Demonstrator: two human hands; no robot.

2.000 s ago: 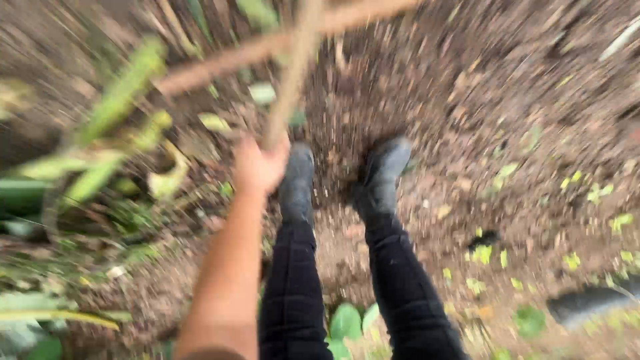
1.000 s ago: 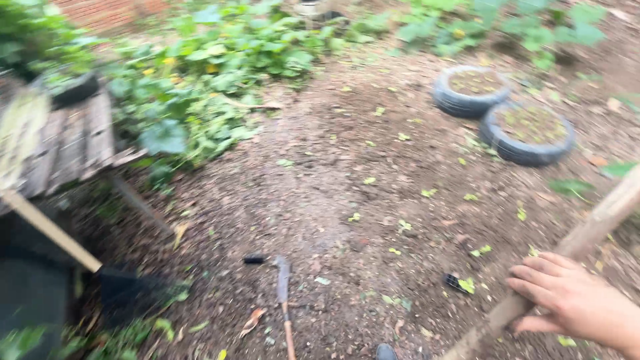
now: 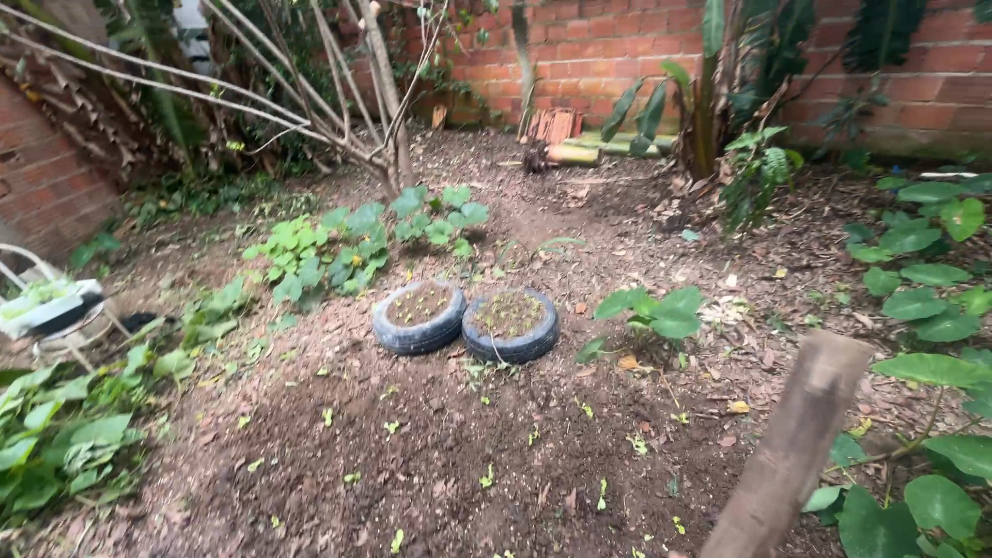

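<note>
Neither of my hands shows in the head view. At the lower right a thick wooden pole (image 3: 790, 449) rises at a slant, its blunt upper end uppermost; its lower part runs out of the frame, so what holds it is hidden. Ahead, two soil-filled tires lie flat side by side on the ground: the left tire (image 3: 418, 339) and the right tire (image 3: 515, 349), both with small sprouts. In the dark soil (image 3: 434, 465) in front of them stand several small light-green seedlings (image 3: 487, 477).
Large-leaved plants (image 3: 942, 504) grow along the right. Leafy vines (image 3: 70, 442) spread at the left, near a white chair (image 3: 77, 337) bearing a planter (image 3: 54, 306). A bare-branched tree (image 3: 391, 116) stands behind, before a brick wall (image 3: 589, 62) with cut banana stems (image 3: 573, 153) near its foot.
The view has swung up from the ground to the garden. The hand seen on the pole one second ago is out of frame. The hoe-like tool on the ground is also out of view.
</note>
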